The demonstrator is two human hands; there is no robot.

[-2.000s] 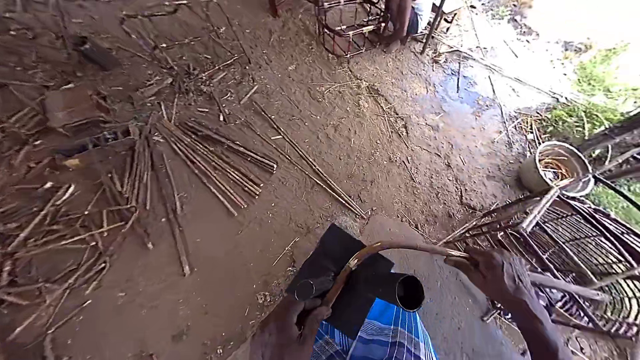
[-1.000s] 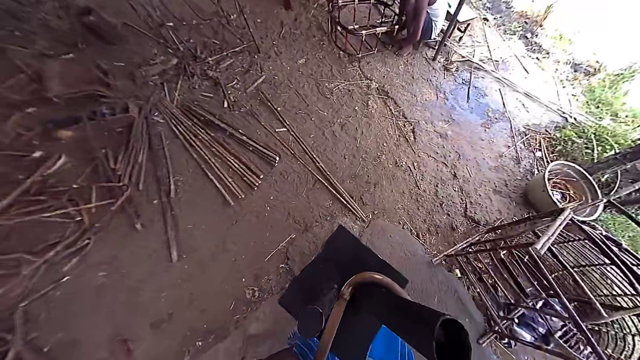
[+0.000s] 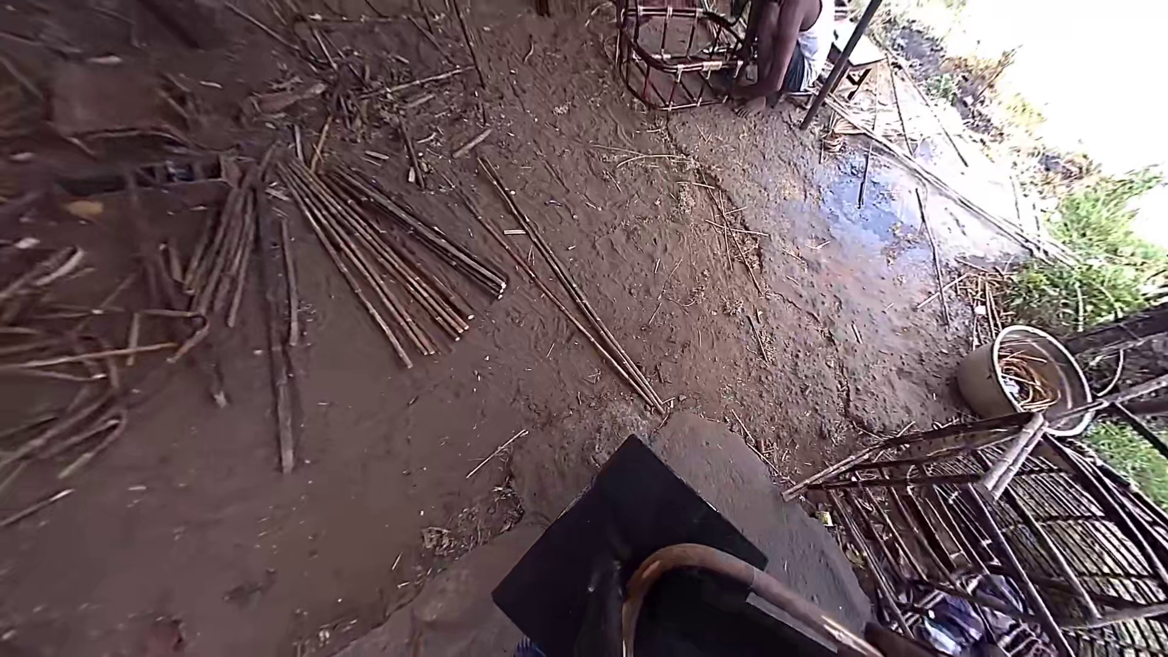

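Observation:
A bent brown cane [image 3: 698,555] arches over a black sheet [image 3: 630,538] at the bottom of the head view, its two ends running down out of the frame. My left hand is not in view. At the bottom edge, beside the cane's right part, a small dark brown shape may be part of my right hand; its grip cannot be made out. Just beneath the cane is a dark, blurred area whose nature is unclear. A sliver of blue cloth shows below the sheet's lower corner.
Bundled sticks [image 3: 392,265] and two long sticks [image 3: 575,297] lie on the dirt floor. At right stand a cane frame [image 3: 985,511] and a bucket [image 3: 981,379] holding coiled strips. A person [image 3: 789,46] sits by a round-cornered cane frame [image 3: 680,64] at the top.
Both hands showed on the bent cane two seconds ago; the left has left the view. The cane's arch sits lower in the picture, and the view has shifted.

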